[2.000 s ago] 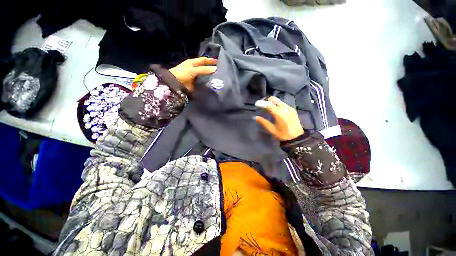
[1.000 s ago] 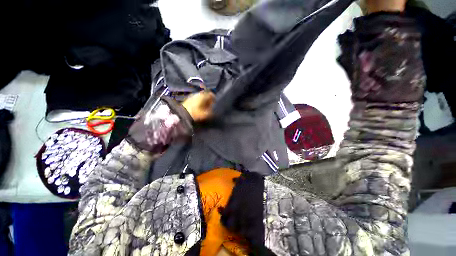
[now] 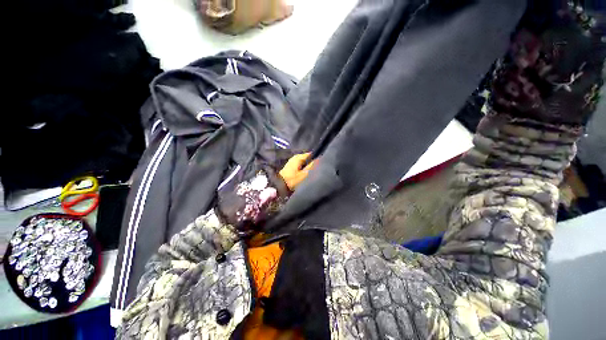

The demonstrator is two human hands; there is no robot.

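Observation:
A grey garment with paired white stripes (image 3: 193, 126) lies bunched on the table in the middle. A broad plain part of it stretches up to the top right edge. My left hand (image 3: 297, 171) is closed on a fold of the grey garment near my chest, its fingers partly hidden by cloth. My right hand is out of the picture; only its sleeve shows at the top right. A small round silvery button (image 3: 373, 191) sits on the grey cloth to the right of my left hand.
A round dark tray of silvery pieces (image 3: 100, 262) is at the lower left. Scissors with yellow and orange-red handles (image 3: 80, 196) lie above it. Black garments (image 3: 60, 99) fill the upper left. A brown object (image 3: 246, 14) is at the top edge.
The view has turned right. The grey cloth, first bunched under both hands, is now spread up to the right. My right hand has moved up and out of the picture.

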